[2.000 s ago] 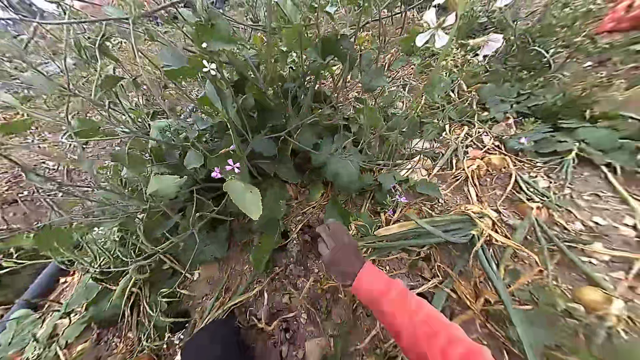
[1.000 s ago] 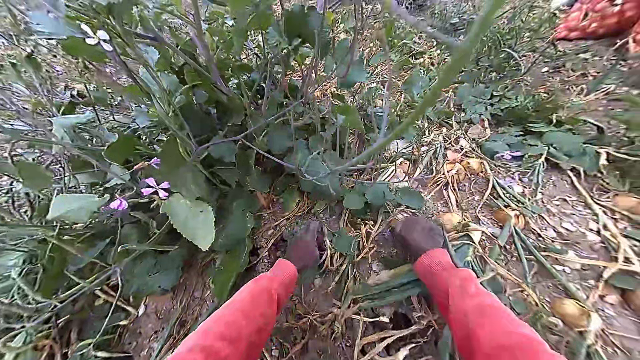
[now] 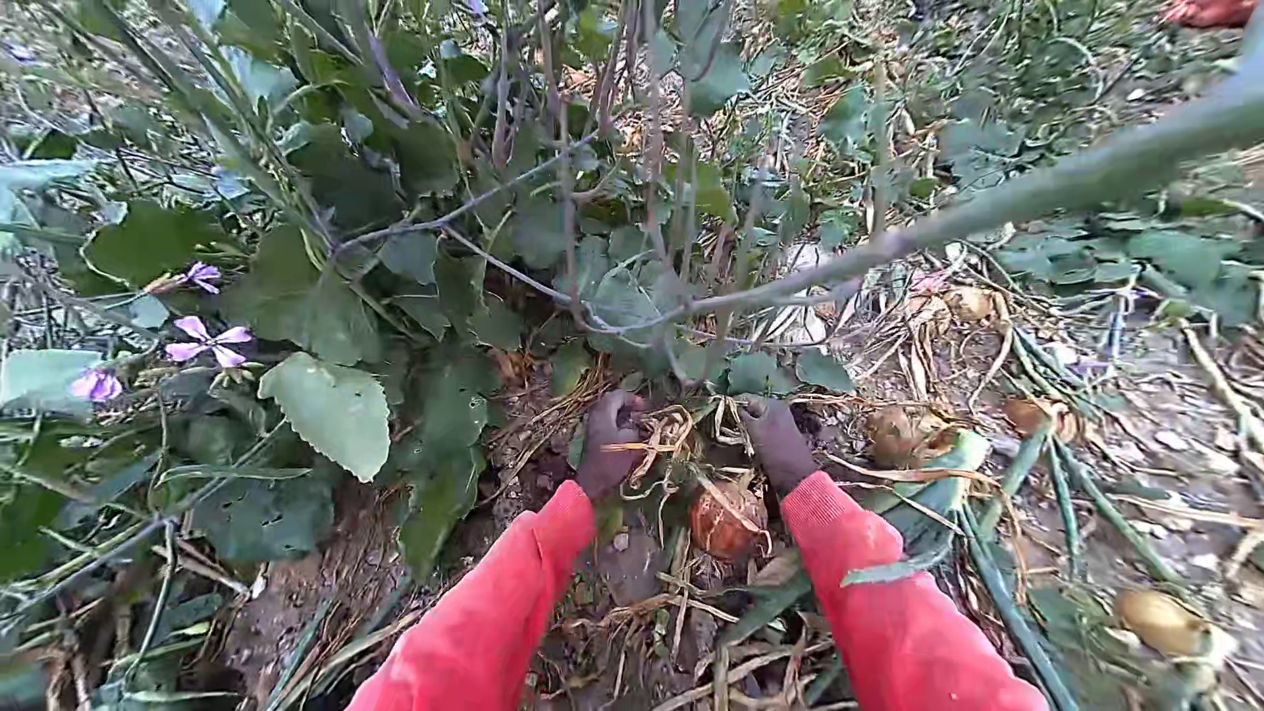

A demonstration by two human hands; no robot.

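Note:
My left hand [image 3: 609,444], below a pink-red sleeve, is curled at the base of the leafy plant, against a tuft of dry onion leaves [image 3: 664,434]. Opposite it, my right hand [image 3: 776,442] has its fingertips among dry stalks and soil, partly hidden. Whether either hand grips the stalks cannot be told. A reddish-brown onion [image 3: 728,519] lies on the soil between my wrists. To the right of my right hand another onion [image 3: 894,436] rests beside broad green onion leaves [image 3: 928,494].
A thick green stem [image 3: 948,222] crosses the upper right close to the camera. Purple-flowered leafy growth [image 3: 331,410] fills the left. More onions [image 3: 1160,622] lie among leaves at the right. Part of a red thing [image 3: 1210,12] shows at the top right corner.
My left hand, absent two seconds ago, has come in and now works close to my right hand. The reddish-brown onion now shows between my wrists. The view has moved closer to the plant.

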